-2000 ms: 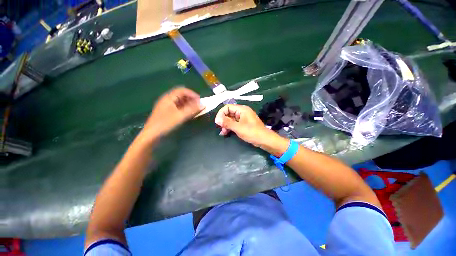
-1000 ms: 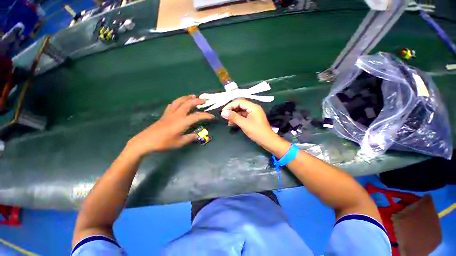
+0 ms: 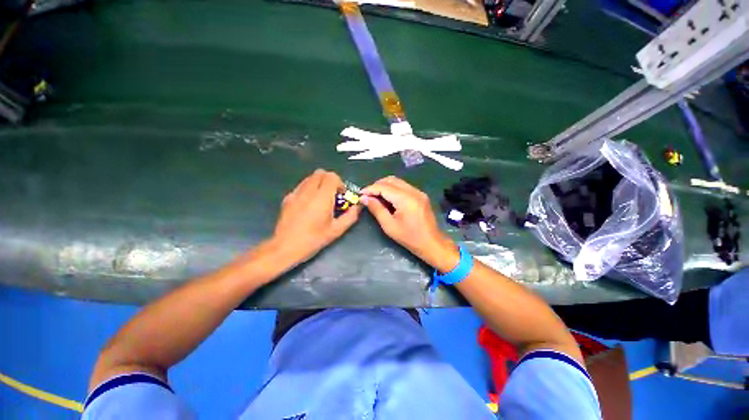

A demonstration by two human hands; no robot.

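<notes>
A small yellow-and-black component (image 3: 348,198) is between my two hands, over the near part of the green belt. My left hand (image 3: 314,212) holds it from the left with fingers and thumb. My right hand (image 3: 402,215) has thumb and forefinger pinched together at its right side; whether a small piece is between these fingertips is hidden. White strips (image 3: 394,146) lie crossed just beyond my hands. A loose pile of black pieces (image 3: 476,201) lies right of my right hand.
A clear bag (image 3: 604,217) of black pieces stands at the right, beside a metal post (image 3: 595,119) with a white power strip (image 3: 698,41). A blue-violet strip (image 3: 369,57) runs away from me. Another component (image 3: 673,156) lies far right. Another person's sleeve (image 3: 731,308) shows at the right edge.
My left hand has left the white strips and now holds the component, which lay on the belt a second ago. Both hands have come together around it. The view has shifted.
</notes>
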